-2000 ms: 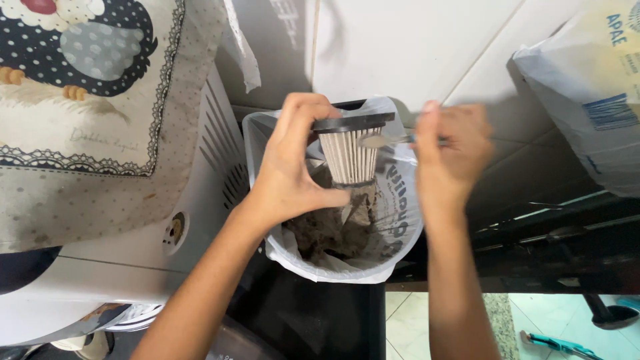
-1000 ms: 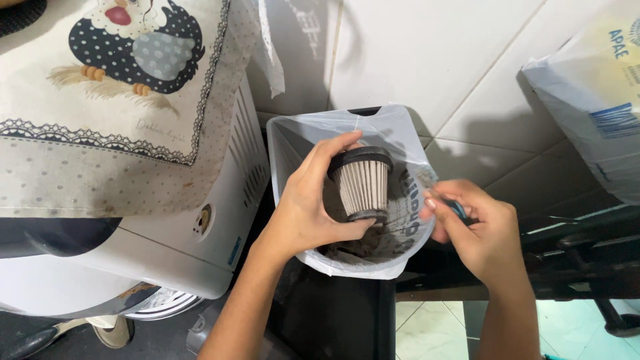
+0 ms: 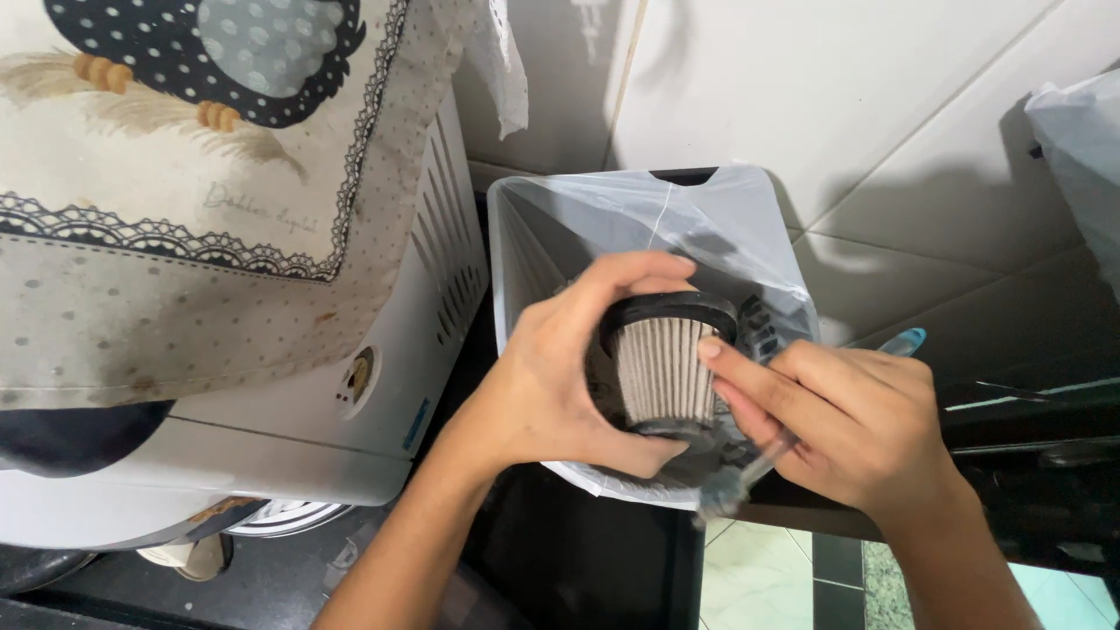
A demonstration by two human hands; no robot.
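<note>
A pleated cone-shaped vacuum filter [image 3: 663, 372] with black rims is held over a bin lined with a white plastic bag [image 3: 573, 206]. My left hand [image 3: 569, 376] grips it, fingers at the wide upper rim and thumb under the small lower end. A toothbrush [image 3: 770, 457] is held in my right hand [image 3: 840, 411], its frayed, dusty bristles pointing down-left below the filter and its blue handle end sticking out above the hand. My right index fingertip touches the pleats on the filter's right side. The bin's contents are mostly hidden behind the filter and hands.
At left stands a white appliance [image 3: 289, 446] with side vents, covered by a printed cloth [image 3: 210, 324]. A tiled wall [image 3: 822, 79] rises behind the bin. A plastic bag [image 3: 1085, 157] hangs at the right edge. A black surface [image 3: 595, 551] lies below the bin.
My right hand has come from beside the filter to touch its pleats. The filter, tilted one second ago, stands more upright. The view has moved closer to the bin.
</note>
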